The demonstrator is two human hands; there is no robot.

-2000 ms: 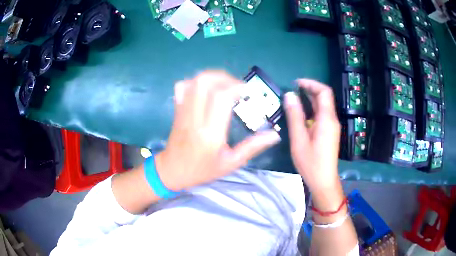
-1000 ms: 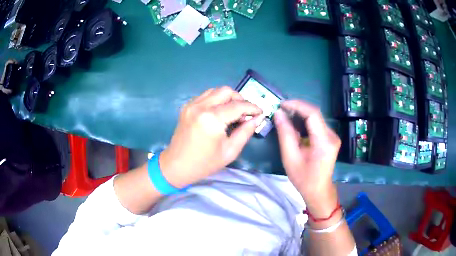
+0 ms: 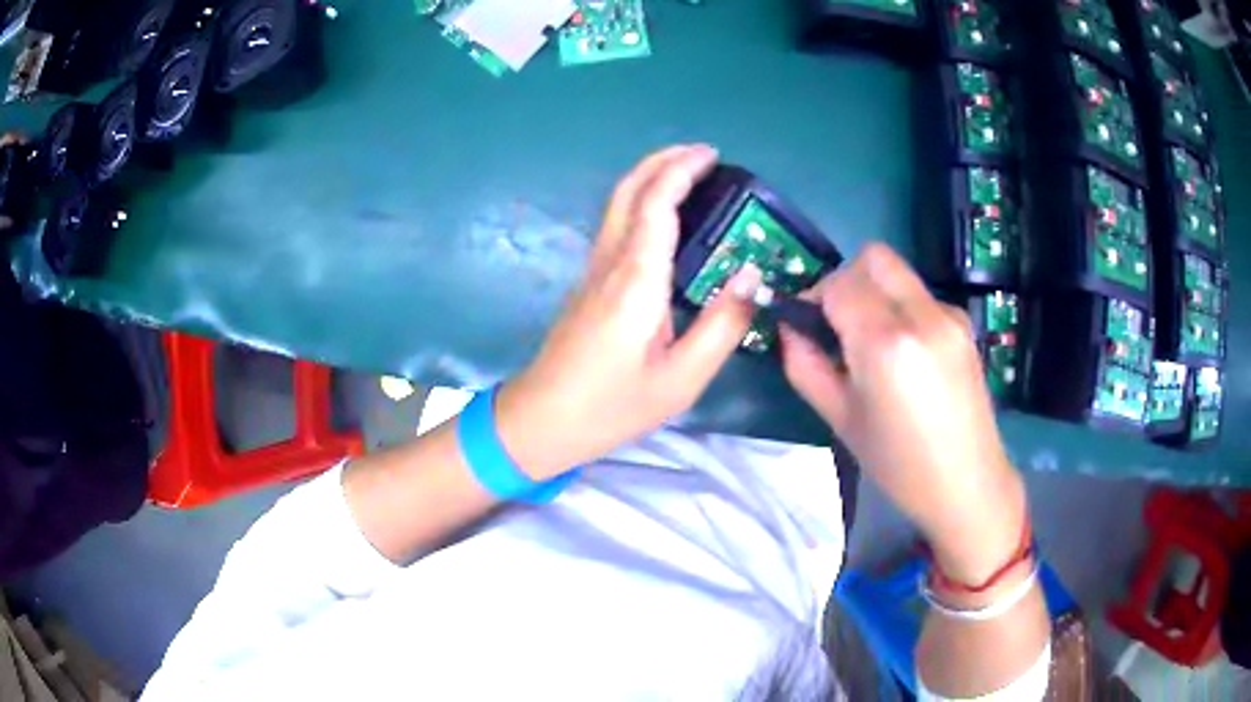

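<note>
A black speaker housing (image 3: 716,203) with a green circuit board (image 3: 768,243) in its open back is tilted up in front of me. My left hand (image 3: 638,302) grips the housing's left side, fingers behind it and thumb on the board's lower edge. My right hand (image 3: 899,364) is at the housing's lower right corner. Its fingers are closed around a small dark thing (image 3: 805,322), perhaps a hand tool, whose end is near my left thumb. The fingers hide the housing's lower corner.
Speaker housings with round drivers (image 3: 174,85) stand at the left. Loose circuit boards (image 3: 605,30) lie at the far middle, with a flat grey-pink pad (image 3: 510,25). Rows of housings with boards (image 3: 1118,226) fill the right. Red stools (image 3: 199,425) and a blue stool (image 3: 885,617) stand below the bench edge.
My left hand has gone from pinching at the board to gripping the housing, which is now raised and tilted. My right hand has moved right, its fingers closed around the dark thing.
</note>
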